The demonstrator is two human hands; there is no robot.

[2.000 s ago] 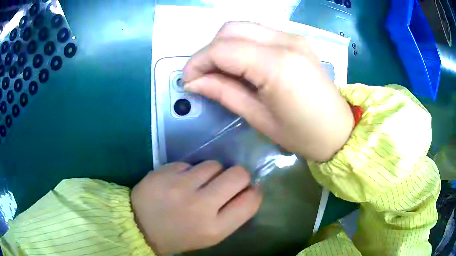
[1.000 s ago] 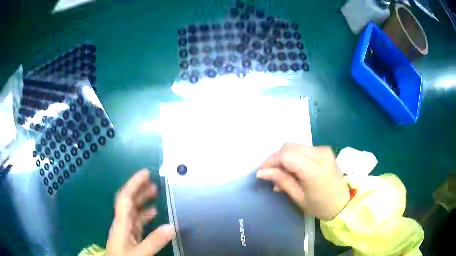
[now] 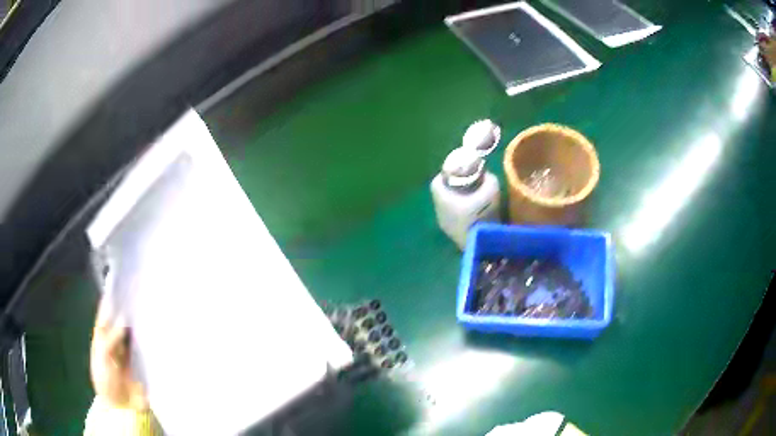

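Note:
A tablet, its face washed out by glare, is at the left together with a white sheet that shows past its top edge. Both are tilted. My left hand grips their left edge; its fingers are partly hidden and blurred. My right hand is out of the picture; only a sliver of yellow, possibly sleeve, shows at the bottom edge.
A blue bin of tiny dark pieces stands right of centre. Behind it are a white bottle and brown round container. Black rings lie beside the sheet. A white cloth is at the bottom. Tablets lie at the back.
The view has swung, and the bin now shows near the centre right. My left hand has taken hold of the tablet and sheet and tilted them at the left. My right hand has left the picture.

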